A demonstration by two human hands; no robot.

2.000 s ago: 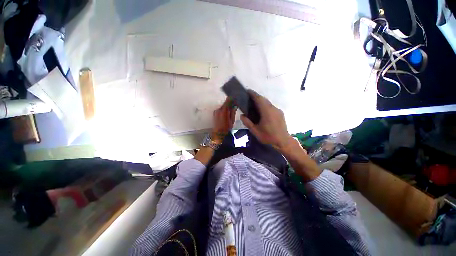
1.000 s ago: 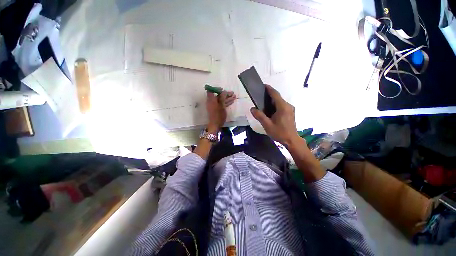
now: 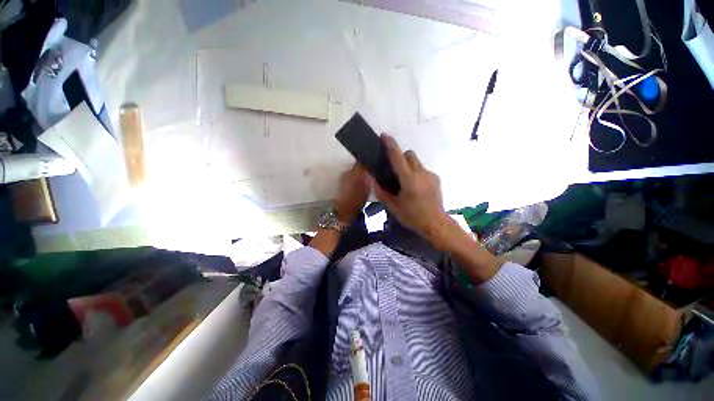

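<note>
My right hand (image 3: 415, 188) grips a dark rectangular block (image 3: 368, 149) by its lower right part, above the white pattern paper (image 3: 290, 157). My left hand (image 3: 355, 189) is at the block's lower left, with its fingers close to or under it; they are partly hidden and blurred. No green stick shows in it now. A narrow off-white strip (image 3: 278, 102) lies on the paper, over faint drawn lines. A black pen (image 3: 485, 105) lies on the paper to the right.
A clear pinkish ruler (image 3: 430, 14) lies at the top edge. A tan wooden piece (image 3: 132, 145), cut paper (image 3: 82, 141) and a white roll (image 3: 35, 167) are at left. A tangled tape measure (image 3: 626, 117) and a blue disc (image 3: 649, 88) lie on the black surface at right.
My right hand has moved the block left and nearer my left hand. My left hand has shifted right towards it. The green stick in my left hand has gone from sight.
</note>
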